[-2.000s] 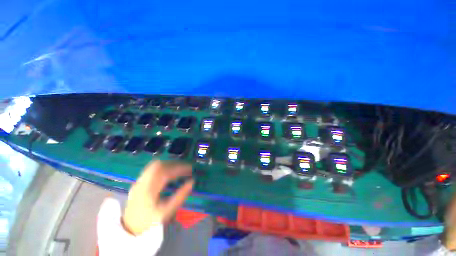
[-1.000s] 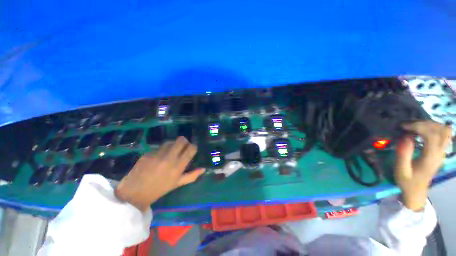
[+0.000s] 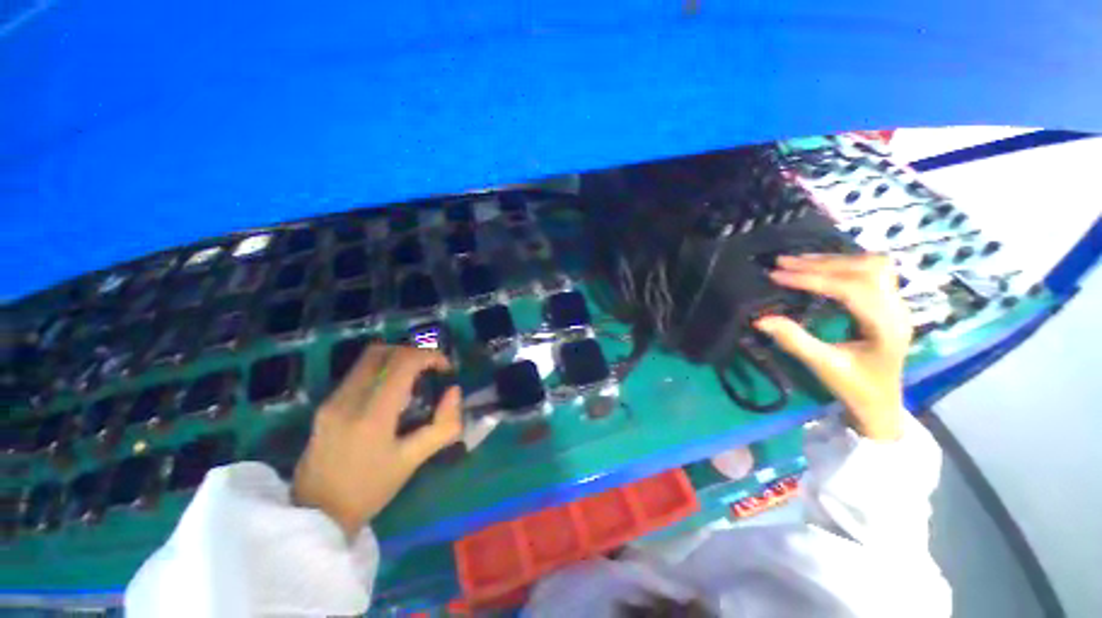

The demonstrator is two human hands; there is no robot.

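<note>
Several rows of square smartwatch bodies (image 3: 521, 385) sit in docks on the green mat. Most screens are dark; one just behind my left hand shows a lit multicoloured screen. My left hand (image 3: 377, 432) has its thumb and fingers around a dark smartwatch body (image 3: 423, 400) at the front row; whether it is lifted off its dock cannot be told. My right hand (image 3: 848, 338) is at the right end of a black power supply box (image 3: 725, 272), thumb and fingers spread, thumb tip at its front. No red light shows there.
Black cables (image 3: 647, 290) lie left of the box, with one loop (image 3: 752, 392) near the blue front edge. A pale panel with small black parts (image 3: 918, 229) is at the right. Below the shelf are an orange-red tray (image 3: 574, 534) and a pale round disc (image 3: 732, 462).
The view has shifted right. Most lit screens have gone dark, and the box's red light no longer shows. My right hand has come onto the box; my left hand has closed around a watch.
</note>
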